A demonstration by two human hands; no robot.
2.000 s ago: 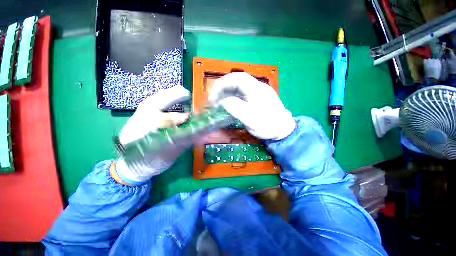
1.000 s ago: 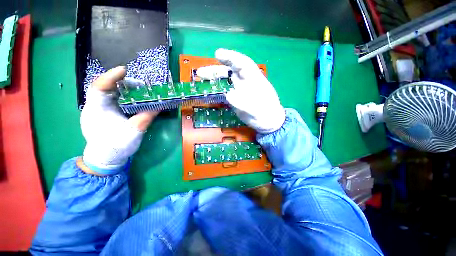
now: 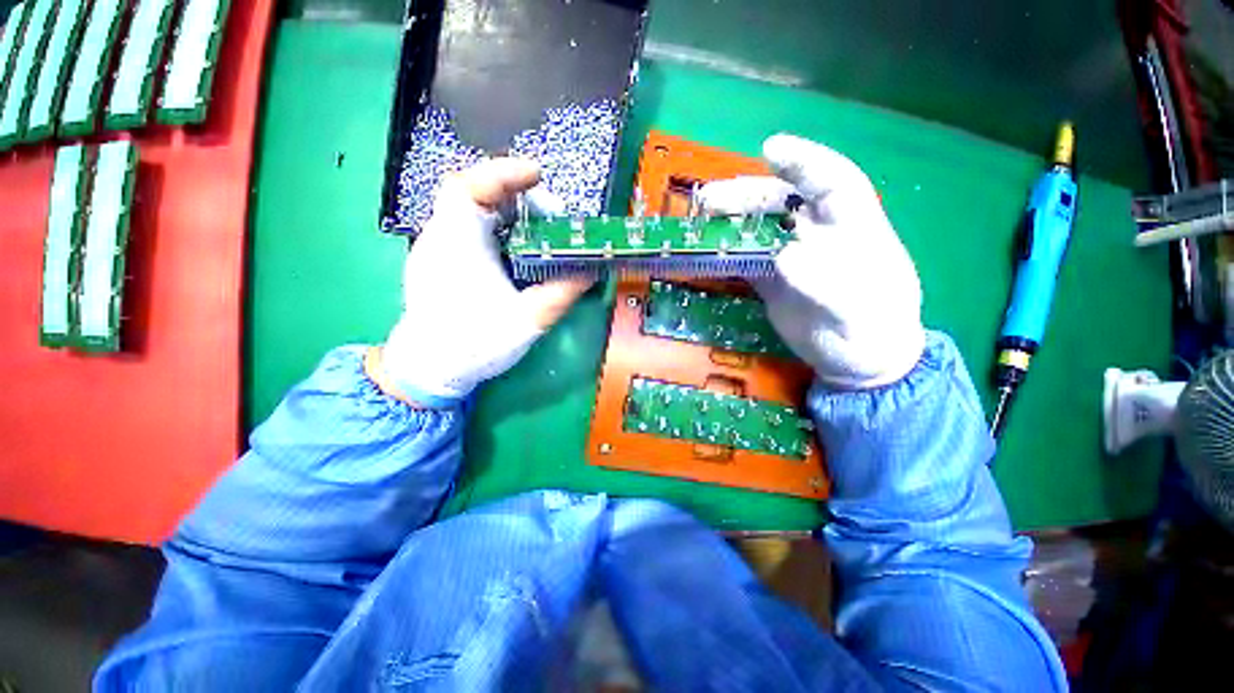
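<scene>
A long green circuit board with a grey ribbed heat sink under it is held level above the orange fixture. My left hand, in a white glove with bare fingertips, grips its left end. My right hand, in a white glove, grips its right end. Small upright parts stand on the board's top. The orange fixture lies on the green mat below, with two green boards seen in its slots: one in the middle and one near me. The held board and my right hand partly cover the far slot.
A black tray of silvery screws stands beyond my left hand. A blue electric screwdriver lies to the right, with a white fan beyond it. A red mat at the left bears rows of green-edged modules.
The view has shifted left, so more of the red mat shows. The board was blurred and tilted two seconds ago; it is now held level between both hands.
</scene>
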